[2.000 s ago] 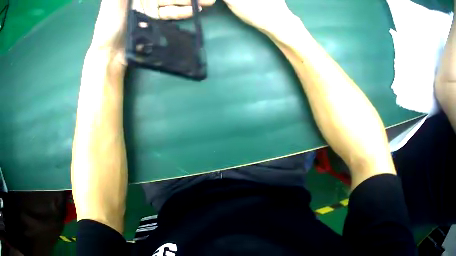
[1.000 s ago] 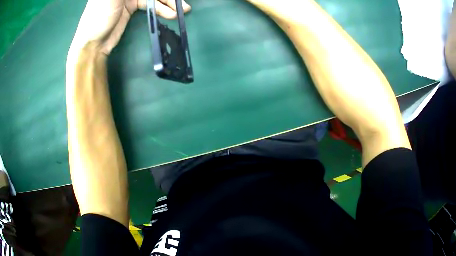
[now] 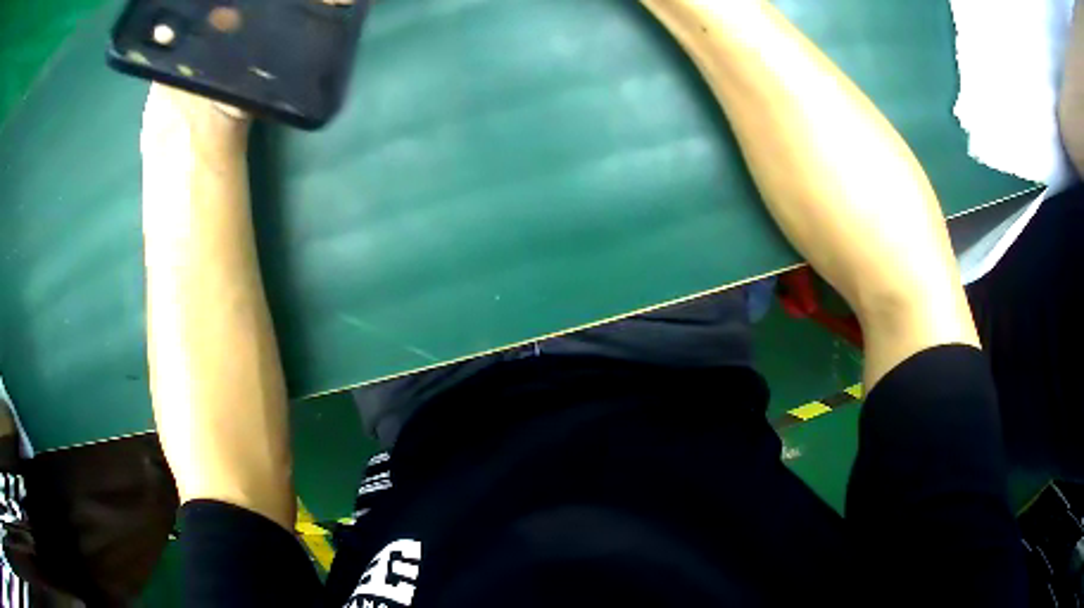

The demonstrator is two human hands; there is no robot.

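A black phone middle frame (image 3: pixel 244 54) is at the top left, cut off by the top edge. Its solid end with round holes points towards me and lies over my left wrist. My left hand is hidden behind the frame and cut off by the top edge; only the wrist and forearm show, so its grip cannot be seen. My right forearm reaches up from the right, and my right hand is out of the picture past the top edge.
The green bench mat (image 3: pixel 499 226) has a thin pale curved front edge. White ragged sheets (image 3: pixel 1008 89) lie at the right. Part of another person's arm (image 3: pixel 1072 101) shows at the far right edge. A red object (image 3: pixel 814 303) is below the bench.
The frame has moved left and turned so its broad solid end shows, where its narrow side rails showed before. My left hand has gone from sight behind it.
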